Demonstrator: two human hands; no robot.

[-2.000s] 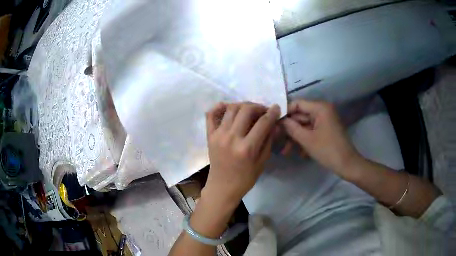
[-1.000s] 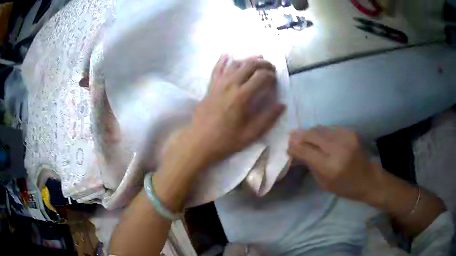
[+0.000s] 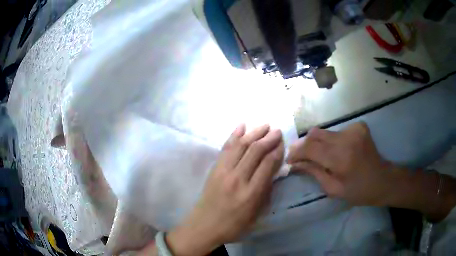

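Observation:
A pale fabric panel (image 3: 150, 165), plain side up, lies over a patterned brocade panel (image 3: 37, 155) spread at the left. My left hand (image 3: 250, 175) lies on the panel, fingers spread and pressing near its right edge. My right hand (image 3: 335, 162) pinches that edge between thumb and fingers, just right of the left fingertips. The sewing machine head (image 3: 280, 35) stands beyond my hands. Lamp glare washes out the fabric below the needle area, so the needle is not clear.
Black thread snips (image 3: 402, 70) lie on the machine bed (image 3: 350, 95) at the right. Red handles (image 3: 385, 40) lie behind them, beside a yellow item (image 3: 407, 34). A small tan block (image 3: 326, 76) sits at the presser foot. A yellow and black round item (image 3: 56, 239) is at the lower left.
The machine head has come fully into view. My left hand has moved from the panel's middle down beside the right hand. The fold hanging at the panel's near edge no longer shows.

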